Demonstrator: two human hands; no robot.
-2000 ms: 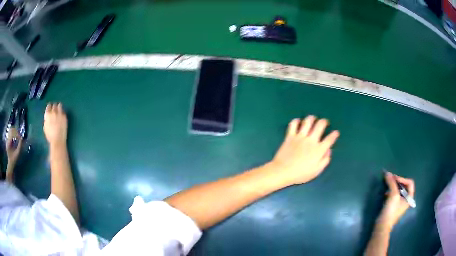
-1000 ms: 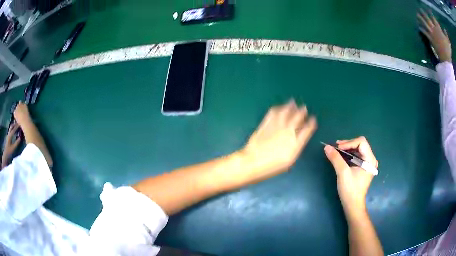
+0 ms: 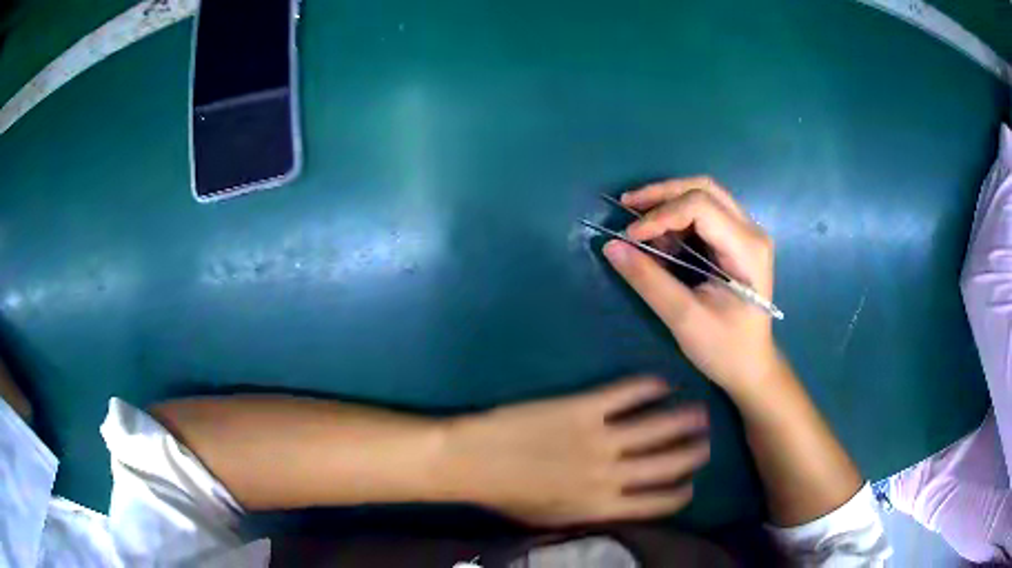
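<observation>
My right hand (image 3: 710, 266), bare, holds metal tweezers (image 3: 727, 283) over the green table. The two thin tips point to the upper left and are apart, with nothing seen between them. My left hand (image 3: 599, 449), bare and slightly blurred, is palm down with fingers a little apart, near the table's front edge, below and left of my right hand. It holds nothing that I can see. A smartphone (image 3: 244, 105) with a dark screen and pale edge lies flat at the upper left, cut off by the top edge.
The glossy dark green table (image 3: 444, 322) fills most of the view. Pale edge strips (image 3: 78, 67) show at the upper left and upper right. A person's pink sleeve (image 3: 988, 277) is at the right edge. A white sleeve and part of an arm show at the far left.
The view has tilted down, so the belt beyond the strip is mostly out of view. My left hand has come back toward my body. The tweezers now show spread tips.
</observation>
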